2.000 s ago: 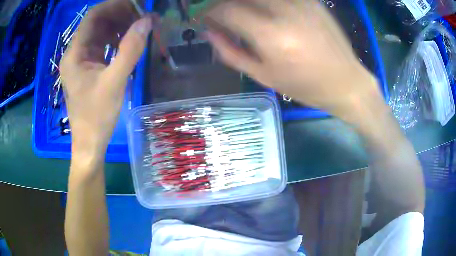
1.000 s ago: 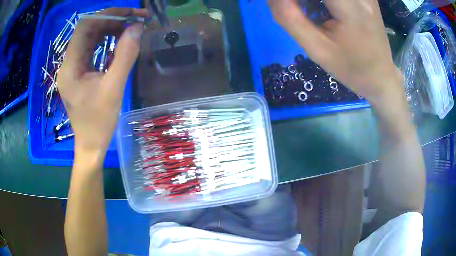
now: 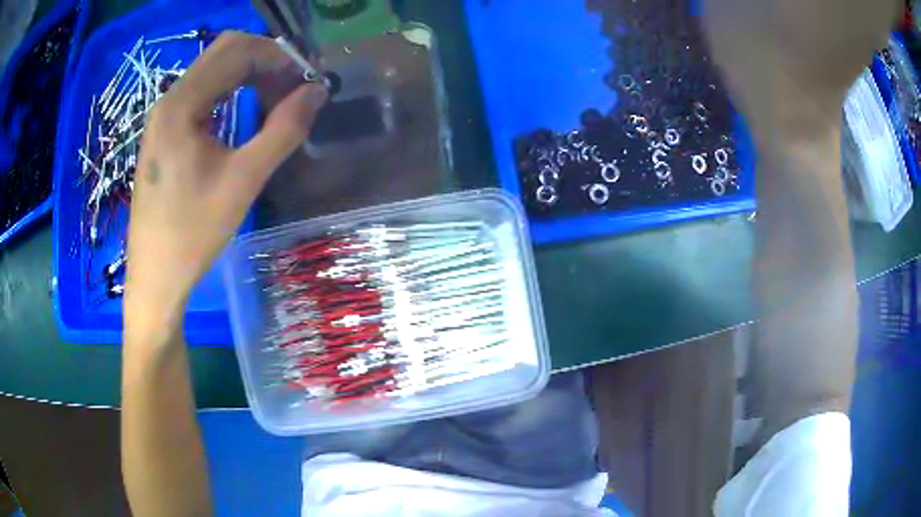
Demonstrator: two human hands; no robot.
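Note:
My left hand (image 3: 217,162) pinches a thin white wired piece (image 3: 296,59) between thumb and fingertips, its lower end with a small metal ring-like fitting at the round seat of the fixture (image 3: 348,119). Whether it touches the seat is unclear. The dark press ram (image 3: 288,18) is just above. My right hand (image 3: 808,40) is blurred and cut off at the top right edge; its fingers are hidden. The clear plastic tub (image 3: 537,303) holds rows of red and white pieces, nearest my body.
The left blue tray (image 3: 69,252) holds jumbled long thin pieces. The right blue tray (image 3: 646,220) holds many dark and silvery rings. The base plate (image 3: 404,172) lies behind the tub. A translucent plastic item (image 3: 874,151) is at the far right, partly behind my right arm.
My left hand has moved right, bringing the piece from a sideways position to the seat. My right hand has moved up and right, off the ring tray, uncovering more rings.

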